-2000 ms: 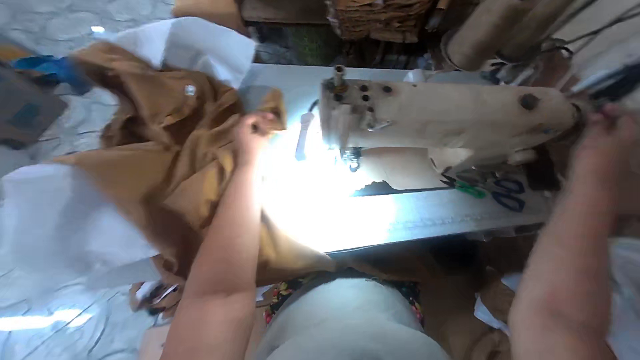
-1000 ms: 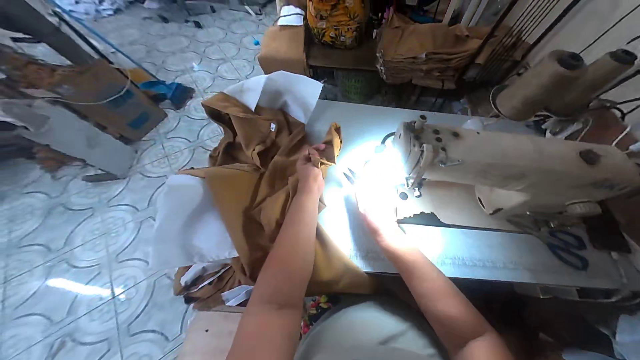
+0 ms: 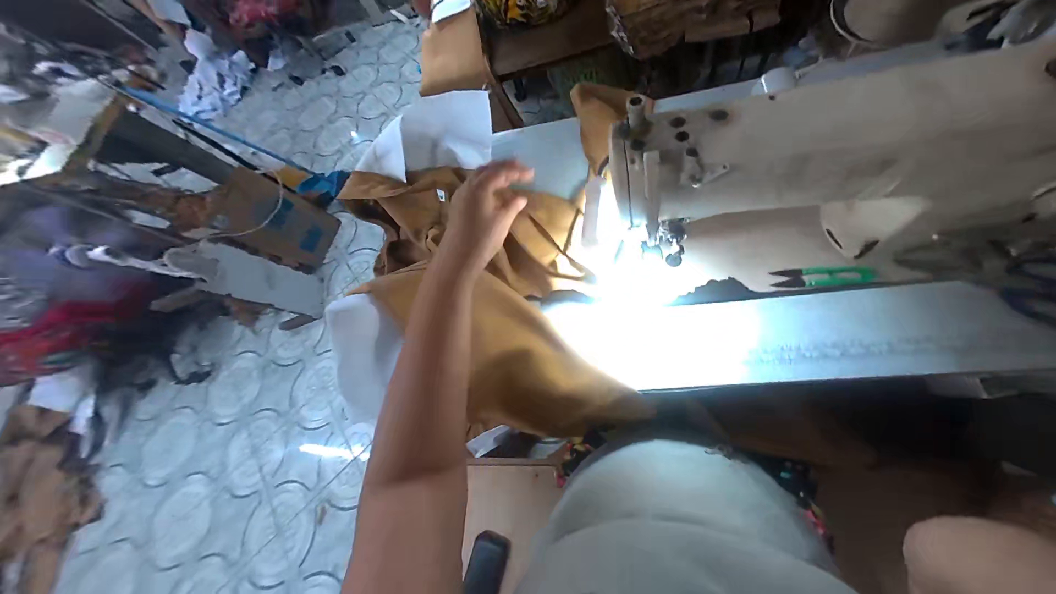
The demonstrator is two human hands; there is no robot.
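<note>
My left hand is over a brown garment, its fingers loosely curled with a gap to the thumb and nothing seen between them. The garment, with white fabric at its edges, lies on the left end of the sewing table and hangs over its front. A brown fabric end rises beside the head of an industrial sewing machine. Glare hides the cloth near the needle area. My right hand is not in view; only a patch of bare skin shows at the lower right.
Green-handled thread snips lie under the machine arm, with dark-handled scissors at the right edge. A dark scrap is by the metal plate. A cardboard box stands at the left over the tiled floor.
My left hand has let go of the brown cloth it pinched. My right hand, near the needle area a second ago, has left the view. The view has shifted.
</note>
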